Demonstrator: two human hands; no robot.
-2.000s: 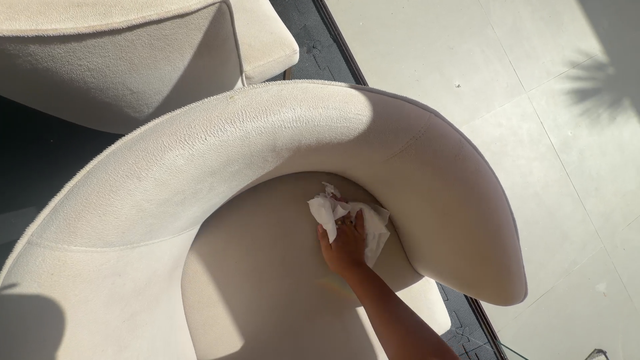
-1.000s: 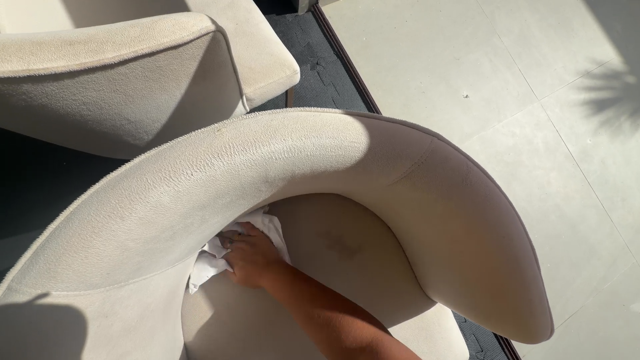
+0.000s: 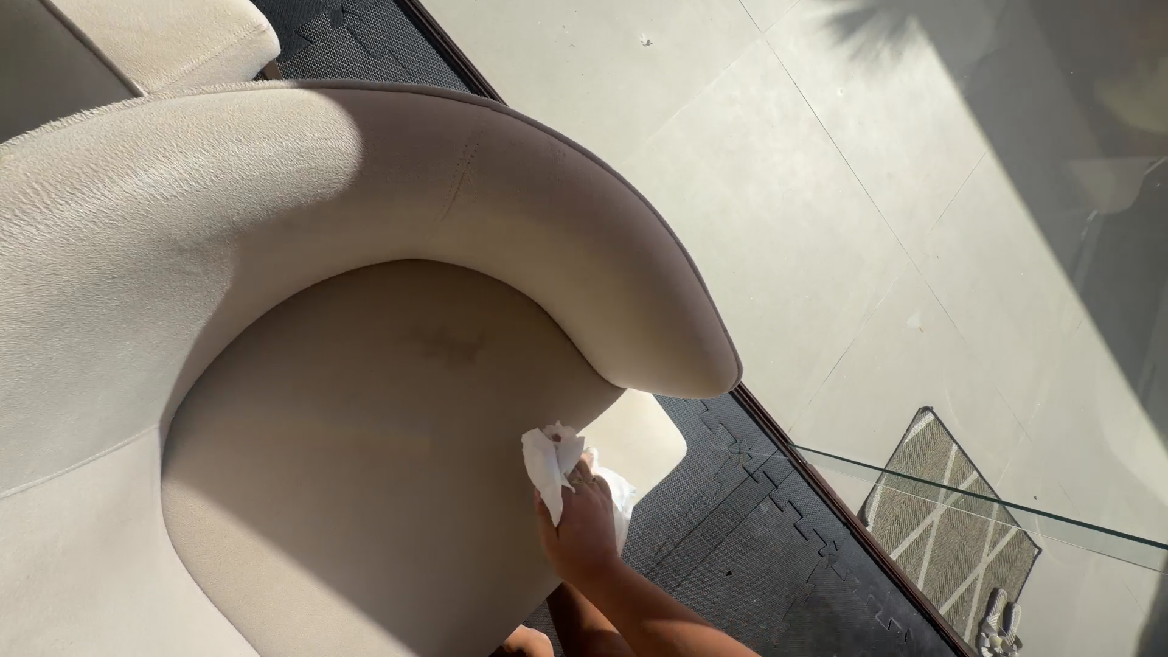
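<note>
My right hand (image 3: 584, 525) grips a crumpled white wipe or cloth (image 3: 550, 465) at the front right edge of the seat cushion (image 3: 392, 438) of a beige upholstered armchair. Part of the wipe sticks out past the far side of my fingers. A faint dark stain (image 3: 449, 343) shows on the shaded seat, toward the backrest. The curved backrest (image 3: 493, 182) wraps around the seat, partly in sunlight. My left hand is not in view.
Another beige seat (image 3: 192, 41) stands at the upper left. Black interlocking mats (image 3: 730, 547) lie under the chair, bordered by a dark rail. Beyond are pale floor tiles (image 3: 821, 228), a glass panel edge (image 3: 1004, 502), a patterned mat (image 3: 949, 520) and slippers (image 3: 999, 625).
My right hand with the wipe has moved from the seat's rear left, where it was one second ago, to its front right edge. The view has shifted to the right.
</note>
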